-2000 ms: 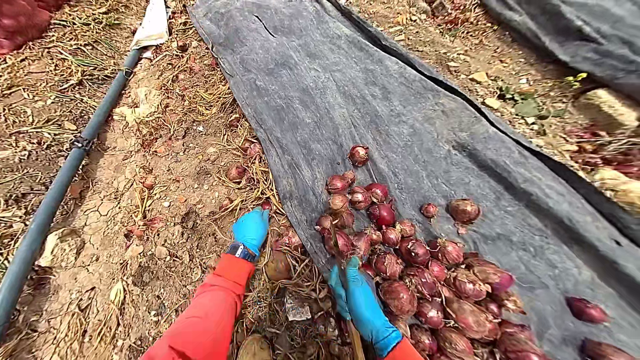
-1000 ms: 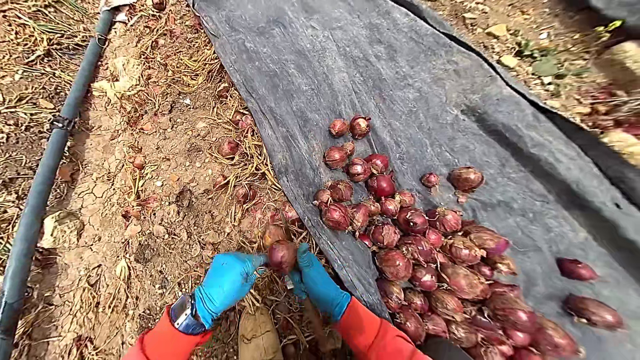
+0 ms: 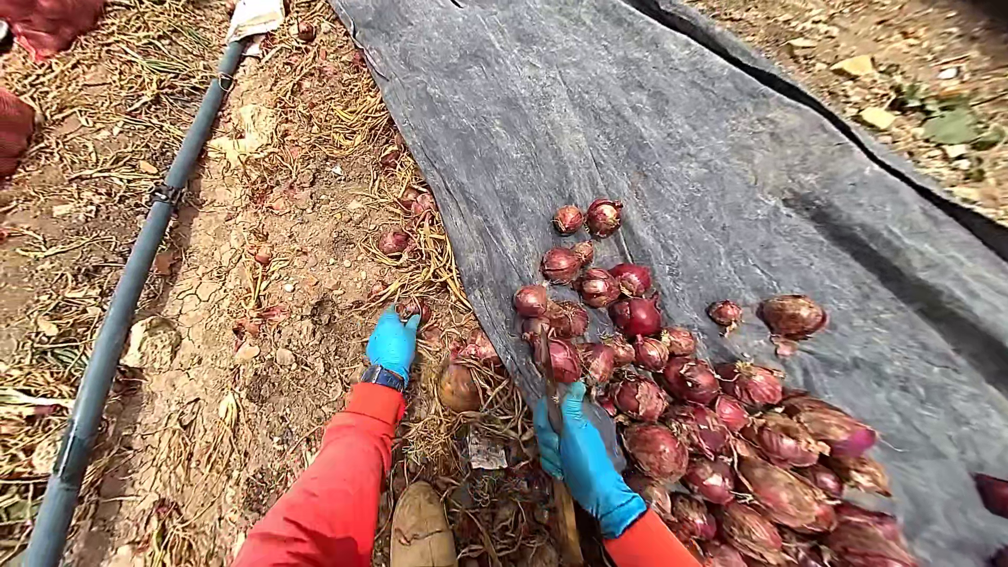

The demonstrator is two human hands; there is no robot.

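Note:
My left hand (image 3: 393,343), in a blue glove with a watch at the wrist, reaches down to a red onion (image 3: 413,309) on the soil; its fingertips are at the onion, and whether they grip it is hard to see. My gloved right hand (image 3: 581,445) is closed around a thin dark blade-like tool (image 3: 547,370), probably a knife, which points up over the edge of the grey plastic sheet (image 3: 630,134). Beside that hand a pile of red onions (image 3: 701,429) lies on the sheet. More onions (image 3: 394,242) lie on the ground left of the sheet.
A blue-grey pipe (image 3: 134,283) runs along the left, with a white cloth (image 3: 256,17) at its far end. Red mesh sacks (image 3: 55,24) stand at the upper left. A brown shoe (image 3: 423,528) is at the bottom. Stones (image 3: 854,66) lie beyond the sheet.
One second ago my hands were together at an onion; now they are apart. My left hand has moved to an onion on the soil, and my right hand is over the sheet's edge.

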